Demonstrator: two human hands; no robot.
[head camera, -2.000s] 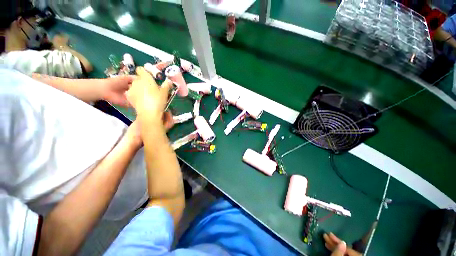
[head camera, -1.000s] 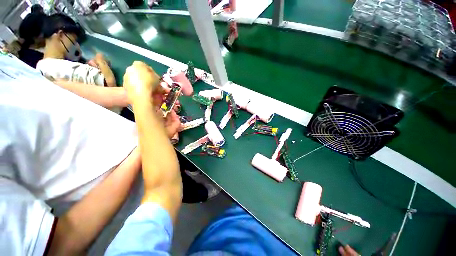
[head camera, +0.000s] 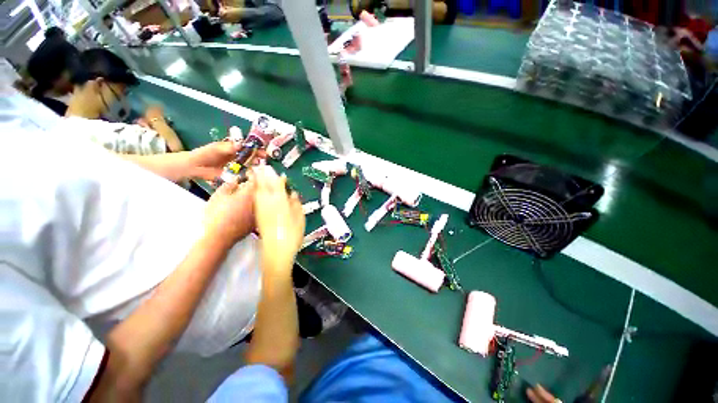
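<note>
My left hand (head camera: 277, 203), below a blue sleeve, reaches to the heap of pink handheld appliances beside the co-worker's hands; its fingertips are partly hidden and I cannot tell if it holds anything. My right hand (head camera: 542, 395) shows only as fingers cut off by the bottom edge; its grip is not visible. A pink appliance (head camera: 478, 323) with open handle and green circuit board (head camera: 504, 370) lies nearest, left of my right hand. Another pink appliance (head camera: 418, 271) lies beyond it. The co-worker's hands hold an appliance with an exposed board (head camera: 235, 167).
A co-worker in white (head camera: 149, 260) stands close at left, arms over the bench edge. A black fume fan (head camera: 523, 216) stands by the pale rail. A grey post (head camera: 316, 79) rises at the rail. Clear trays (head camera: 602, 63) stand beyond. A thin pale strand crosses the bench at right.
My left hand has moved down and right from above the co-worker's hands to beside them. The co-worker's appliance is now farther up and left, its board exposed. The view has shifted slightly.
</note>
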